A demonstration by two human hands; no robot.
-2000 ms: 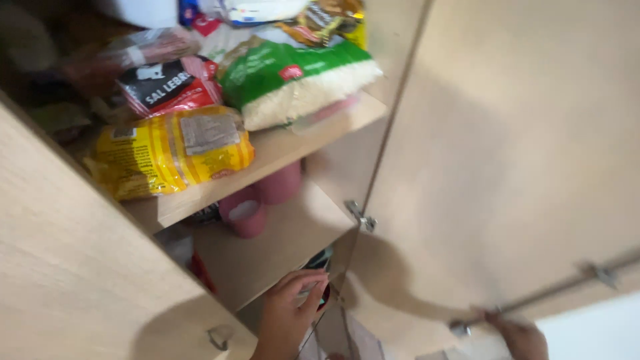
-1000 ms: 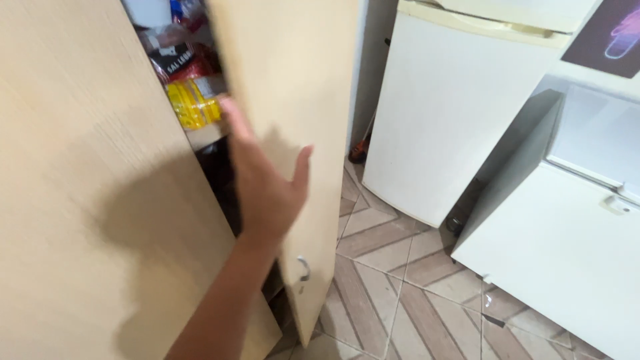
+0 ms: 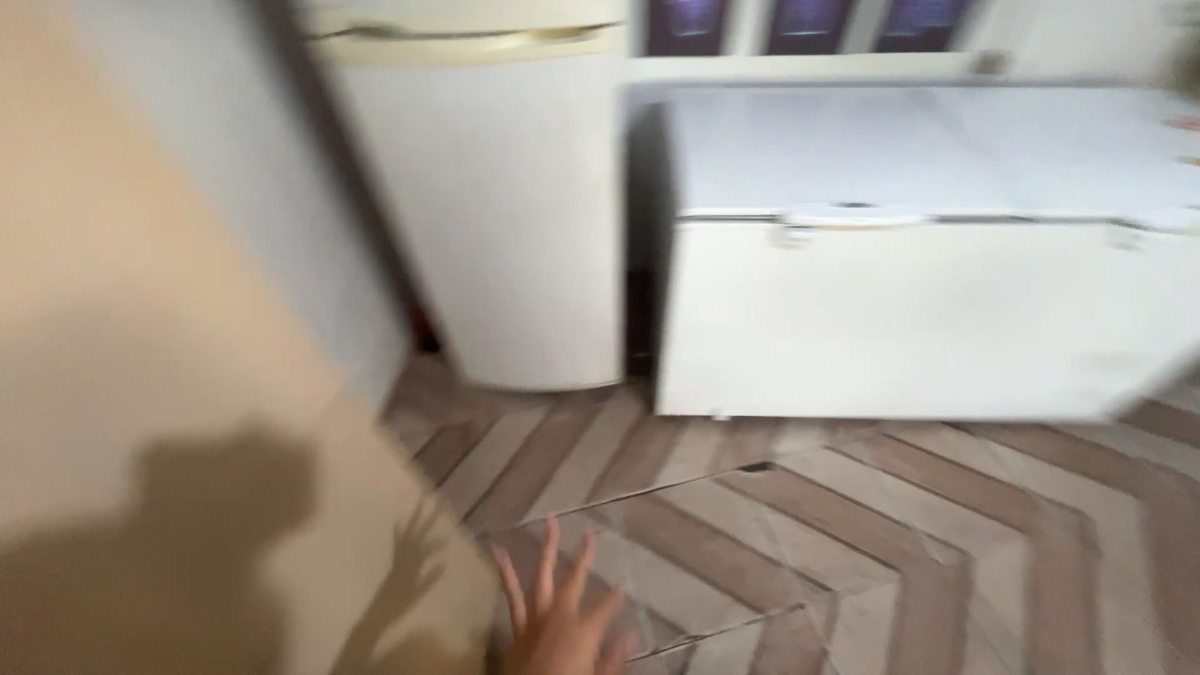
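Low in the head view, my left hand (image 3: 561, 619) is raised in front of the tiled floor with its fingers spread, and it holds nothing. Its outline is blurred. Just to its left stands the light wood-coloured cupboard door or panel (image 3: 234, 375), which carries the shadow of a head and a hand. Whether the fingertips touch its edge I cannot tell. My right hand is out of view.
A white refrigerator (image 3: 497, 206) stands ahead, and a white chest freezer (image 3: 900, 319) to its right, with a dark gap between them. Striped floor tiles (image 3: 731, 534) lie below. Dark purple pictures or panels (image 3: 806, 23) are above the freezer.
The view has swung right, away from the cupboard. The shelves with food packets seen earlier are out of sight. My left hand has come off the cupboard door's edge; my right hand, visible two seconds ago, is gone.
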